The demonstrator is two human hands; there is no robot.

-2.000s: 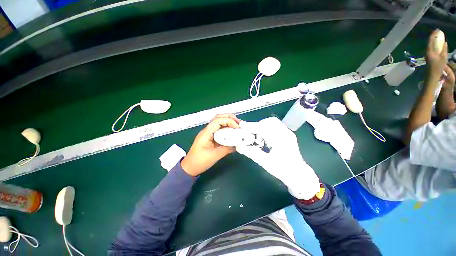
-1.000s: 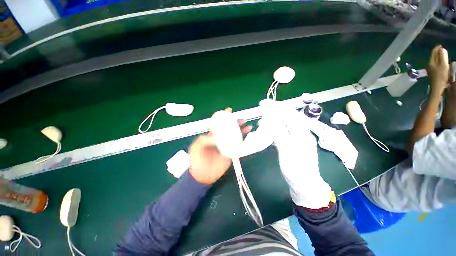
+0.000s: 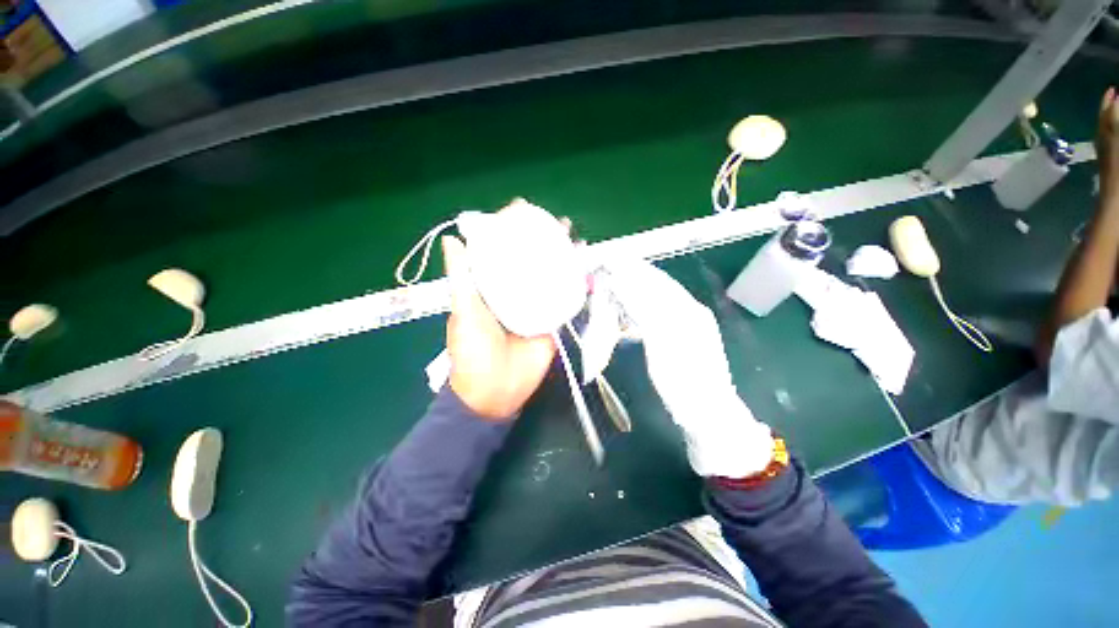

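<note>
A cream-white device housing [image 3: 530,272] is held up in front of me near the rail, its broad rounded face towards me. My bare left hand [image 3: 488,356] grips it from the left and below. Its cord loop [image 3: 579,399] hangs down below it. My right hand [image 3: 657,331], in a white glove, is at the housing's right side; its fingers are partly hidden and a white wiping cloth [image 3: 598,337] seems to hang from them. I cannot tell whether they grip the housing itself.
Several corded units lie on the green conveyor belt [image 3: 368,160] and bench. A solvent bottle [image 3: 776,272], a crumpled wipe [image 3: 872,261] and a white cloth [image 3: 863,331] are at right. A drink bottle [image 3: 74,451] lies at left. Another person's arm [image 3: 1086,264] is at far right.
The housing, earlier held narrow between both hands, now shows its broad face higher up, with its cord hanging. The gloved hand moved away from the solvent bottle and back beside it. Belt units shifted right.
</note>
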